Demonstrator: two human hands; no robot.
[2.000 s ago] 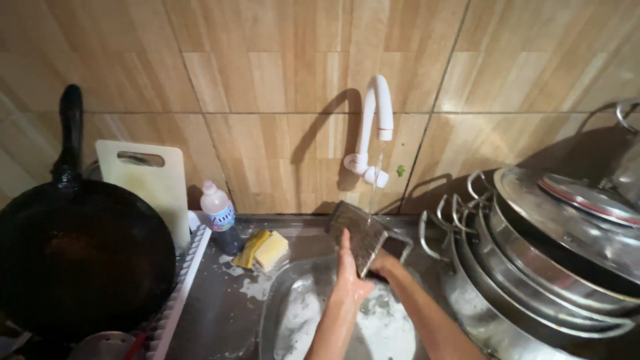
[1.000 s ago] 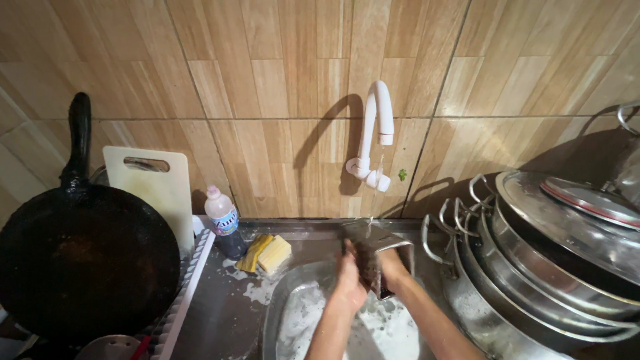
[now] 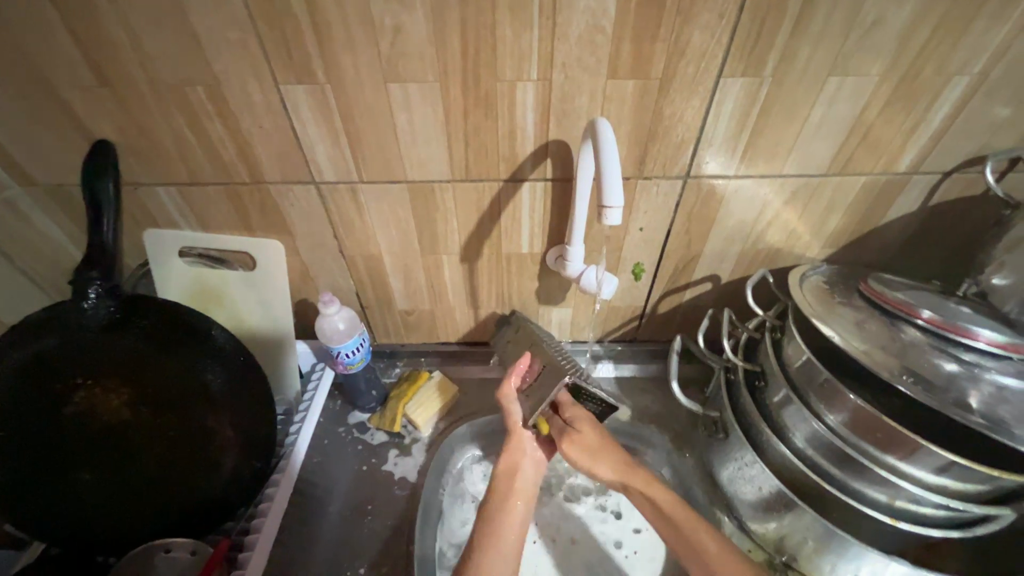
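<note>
A metal box grater is tilted over the sink, its open end toward me. My left hand grips its left side. The fingers of my right hand reach into the open end with a small yellow piece at their tips, perhaps a sponge. Water runs from the white faucet just behind the grater. Below both hands, the steel sink basin holds white suds. On the counter to the left lie a yellow cloth and a pale yellow sponge, touching.
A dish soap bottle stands left of the sponge. Farther left, a black frying pan and a white cutting board lean in a white dish rack. Nested metal pots with lids crowd the right side.
The grater has turned in my hands, so its open end now faces me. My right fingers have gone into that opening, where the small yellow piece has come into view.
</note>
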